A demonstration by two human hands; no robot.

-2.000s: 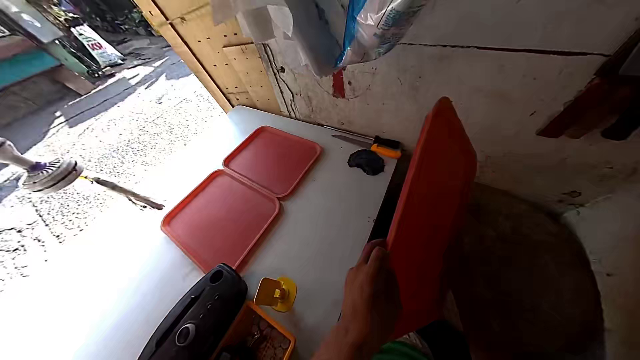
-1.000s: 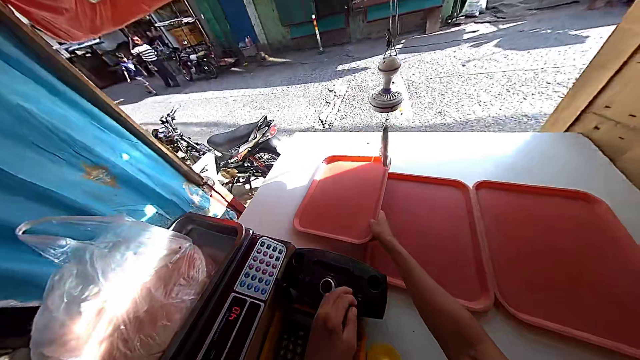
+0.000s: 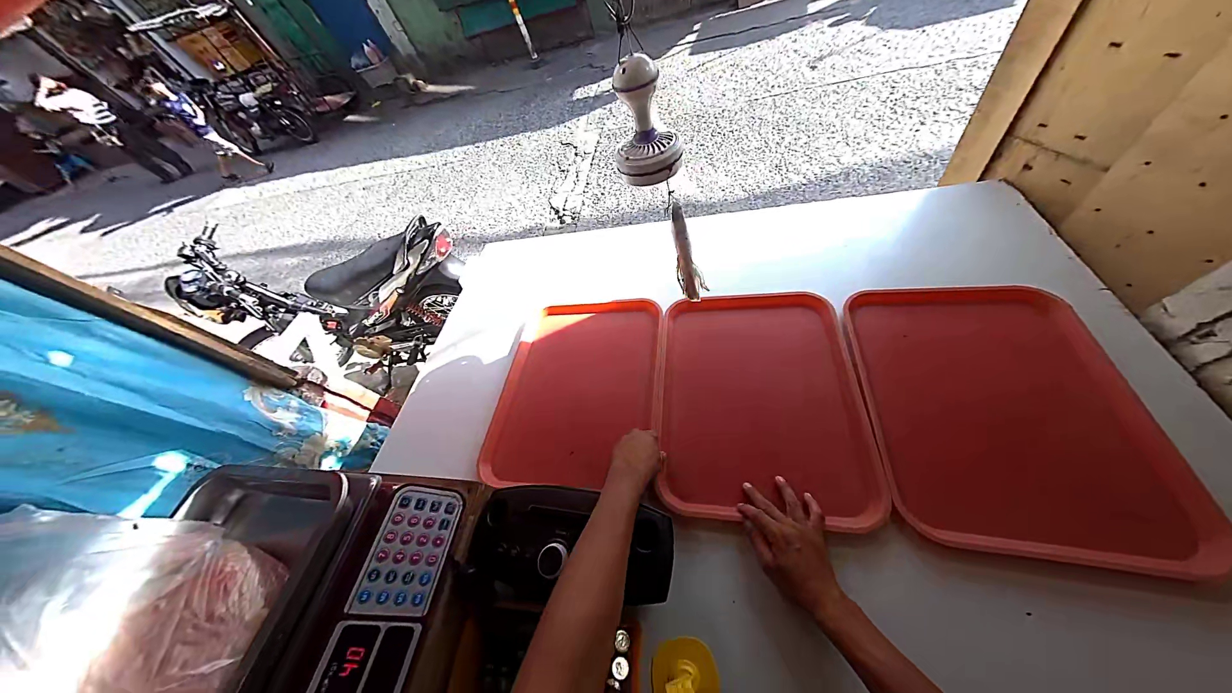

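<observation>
Three red plastic trays lie side by side on the white tabletop [image 3: 962, 626]: the left tray [image 3: 587, 385], the middle tray [image 3: 760, 395] and the large right tray [image 3: 1020, 414]. My left hand [image 3: 637, 456], its fingers curled, is on the right rim of the left tray, where it meets the middle tray; whether it grips the rim is hard to see. Fingers spread, my right hand [image 3: 784, 534] rests on the near rim of the middle tray. Below my left forearm is a black speaker-like device [image 3: 520, 529], partly covered by the arm.
A digital scale [image 3: 404, 549] stands at the lower left with a clear plastic bag [image 3: 125, 597] on its pan. Near the front lies a yellow plastic object [image 3: 683, 664]. A white fan motor [image 3: 648, 125] hangs over the far edge. Beyond are a motorcycle [image 3: 356, 289] and people.
Two seconds ago a hand held a red tray upright; now three trays lie flat. Since one second ago, a hand has left the black device. The view has swung toward the street.
</observation>
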